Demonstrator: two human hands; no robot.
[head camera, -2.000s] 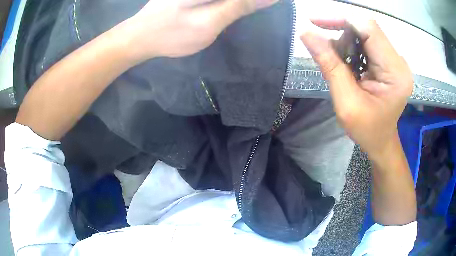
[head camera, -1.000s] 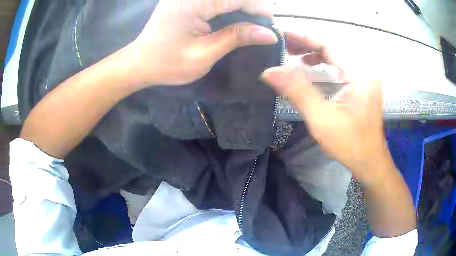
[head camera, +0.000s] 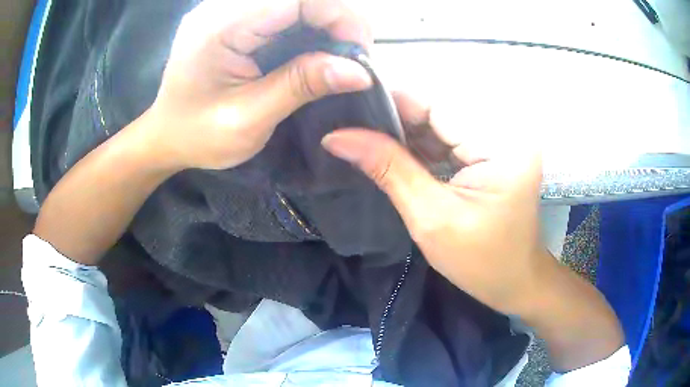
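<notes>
A dark grey garment (head camera: 340, 181) lies over the table edge and my lap. My left hand (head camera: 234, 91) grips its upper part, with the thumb on the cloth near the edge. My right hand (head camera: 461, 204) pinches the same edge lower down, thumb on top and fingers behind. Between the hands the edge is curved and blurred. A toothed zipper line (head camera: 395, 302) runs down the lower part of the garment. A short yellow stitch line (head camera: 296, 214) shows in the middle. Whether the right hand also holds a small dark thing is hidden.
The white machine table (head camera: 529, 91) spans the top, with a dark seam across it. A silver-grey measuring band (head camera: 613, 184) runs along its front edge. A blue bin (head camera: 632, 280) stands at the right. A thin dark tool (head camera: 648, 10) lies at the upper right.
My right hand has moved left from over the table onto the garment edge and closed on it. My left hand has shifted left and down, and the edge between the hands has bent.
</notes>
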